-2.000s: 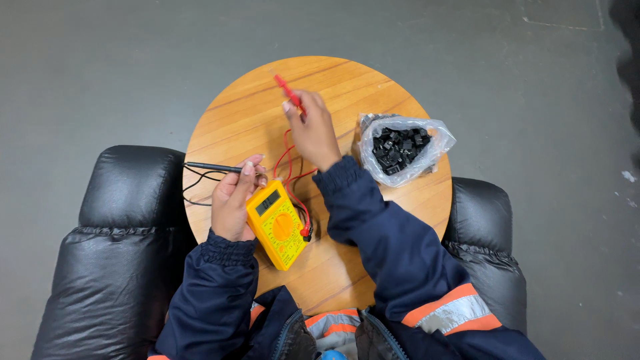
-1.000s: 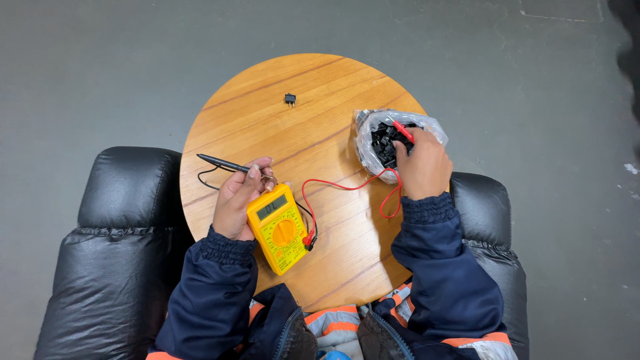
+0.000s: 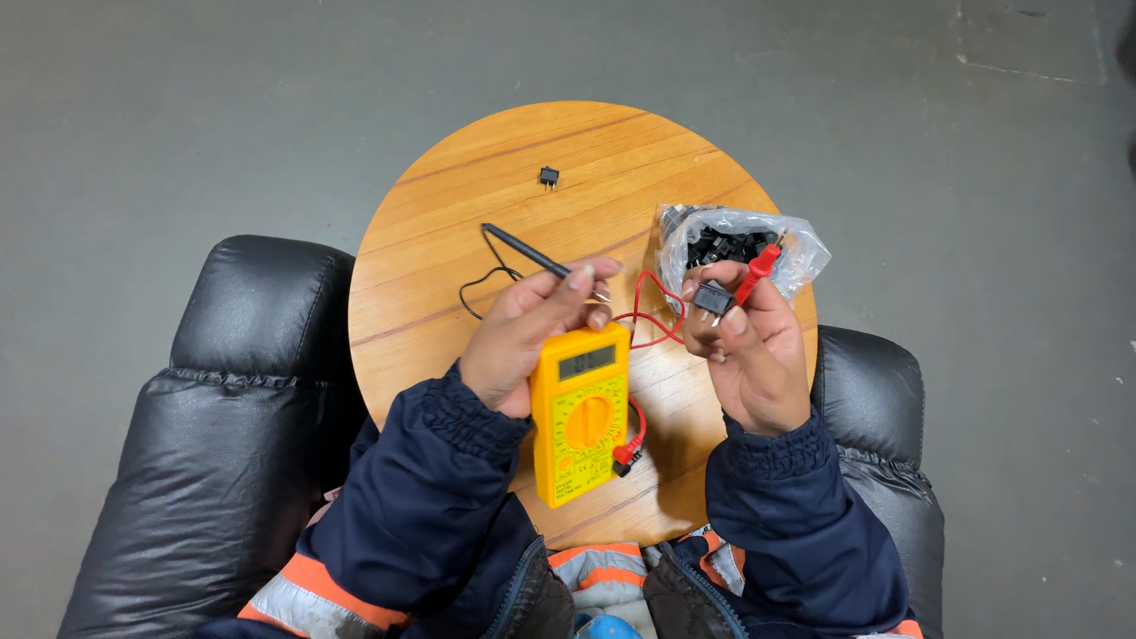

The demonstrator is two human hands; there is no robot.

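My left hand (image 3: 532, 333) grips the black test probe (image 3: 525, 250) between thumb and fingers, its metal tip showing near the fingertips, and also holds the yellow digital multimeter (image 3: 581, 415) by its upper edge. In my right hand (image 3: 756, 355) are a small black rocker switch (image 3: 713, 298), metal pins downward, and the red test probe (image 3: 757, 273), tip pointing up and right. The two probes are apart. A similar black switch (image 3: 549, 176) lies near the table's far edge. Behind my right hand stands a clear plastic bag (image 3: 803, 253) of black switches.
Everything rests on or above a round wooden table (image 3: 426, 213). The red test lead (image 3: 652, 277) loops between the hands, and the black lead (image 3: 463, 293) curls at the left. Black padded armrests flank the table at left (image 3: 257, 311) and right (image 3: 870, 390).
My right hand has come out of the plastic bag, moving left with a black switch and the red probe. Two seconds ago it was over the table's far side, where a switch now lies.
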